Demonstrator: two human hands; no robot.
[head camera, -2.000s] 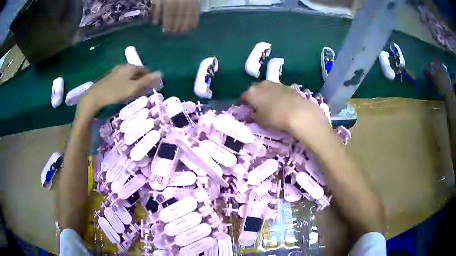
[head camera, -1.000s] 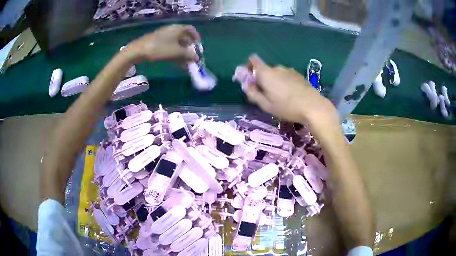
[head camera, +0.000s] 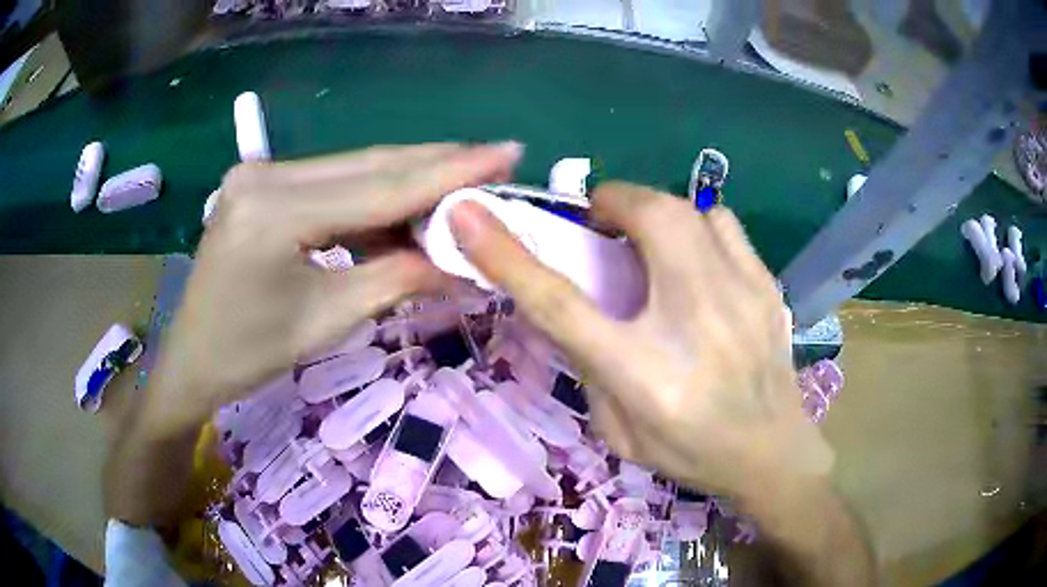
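Note:
My right hand (head camera: 677, 333) holds a white device housing (head camera: 551, 252) above the pink pile, with the thumb lying along its smooth face. A dark and blue interior shows along the housing's upper edge. My left hand (head camera: 310, 252) is at the housing's left end, fingers stretched above it and thumb below; it is blurred. A small pink piece (head camera: 333, 258) shows between its thumb and fingers. Pink front covers with dark windows (head camera: 408, 453) and plain pink oval covers (head camera: 362, 415) are heaped below my hands. The lower middle of the heap is partly hidden by my right hand.
The green conveyor belt (head camera: 379, 98) runs across behind. Closed white units (head camera: 130, 188) lie on it at left, an open unit (head camera: 708, 180) right of centre, and white pieces (head camera: 994, 252) at far right. A grey post (head camera: 896, 184) stands at right. Another open unit (head camera: 109, 365) lies on the left table.
My hands have come together over the pile. The housing, earlier in my left hand above the belt, is now nearer the camera in my right hand. An open unit shows again on the left table.

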